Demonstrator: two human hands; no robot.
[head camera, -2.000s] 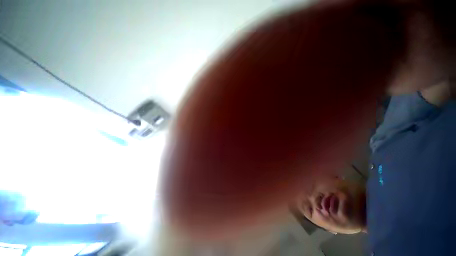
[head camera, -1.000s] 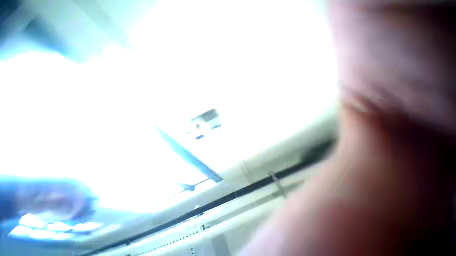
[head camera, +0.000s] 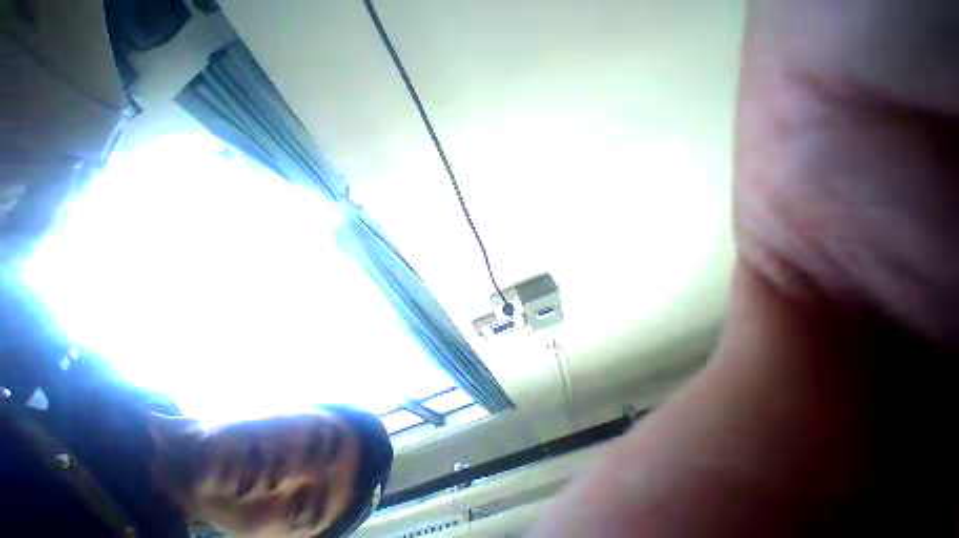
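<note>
A huge, blurred part of a hand (head camera: 831, 305), palm or wrist, fills the right side of the head view very close to the lens. It is cut off by the right and bottom edges. I cannot tell whether it is my left or my right hand. Its fingers do not show, and no held object is visible. No work piece shows.
The view is tilted. A person in dark clothes (head camera: 268, 473) is at the lower left. A bright window (head camera: 242, 284) has a blue curtain (head camera: 421, 310). A pale electrical box (head camera: 531, 302) with a dark cable (head camera: 442, 158) is on the wall, above a dark rail (head camera: 505, 459).
The view has swung and cleared. The blurred hand has shifted from the middle to the right side. The person in blue at the right is gone; a person in dark clothes shows at the lower left.
</note>
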